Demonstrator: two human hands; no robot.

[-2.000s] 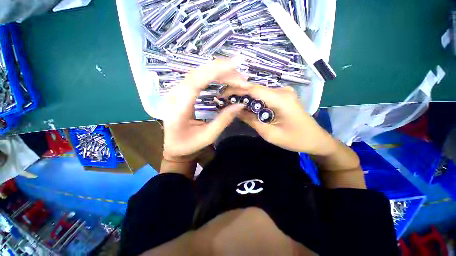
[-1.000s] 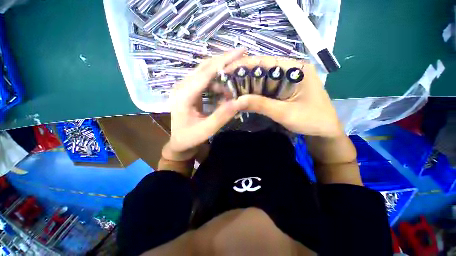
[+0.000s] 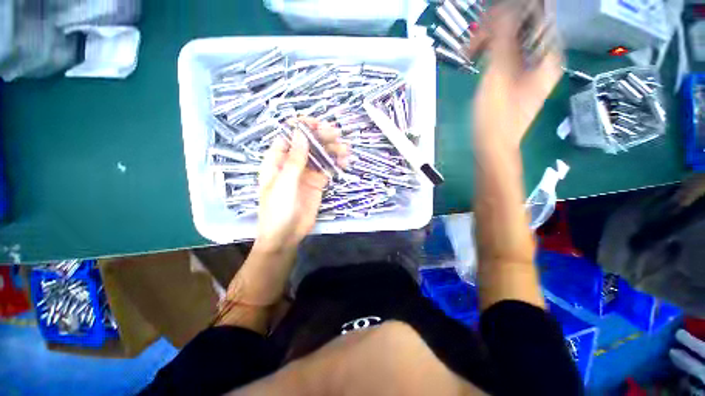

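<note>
The white plastic tub (image 3: 191, 143) sits on the green bench, heaped with silver cylinders (image 3: 259, 97). My left hand (image 3: 290, 174) is over the tub's middle, its fingers around a silver cylinder (image 3: 315, 151); whether it holds more than one I cannot tell. My right hand (image 3: 516, 73) is stretched to the far right, beyond the tub, and blurred; dark and silver shapes show at its fingers, but what it holds is unclear. The white hand tool (image 3: 398, 138) lies on the cylinders, its black end over the tub's right wall.
Loose silver cylinders (image 3: 451, 35) lie beside my right hand. A small clear box (image 3: 589, 120) with parts stands at the right. A white container (image 3: 344, 11) is behind the tub. Blue bins (image 3: 456, 294) and a cardboard box (image 3: 151, 298) are below the bench. Someone's dark sleeve shows at the right.
My hands have parted. My right hand, which held a row of cylinders, has moved up and far right. My left hand has moved over the tub. The view has shifted, showing the whole tub.
</note>
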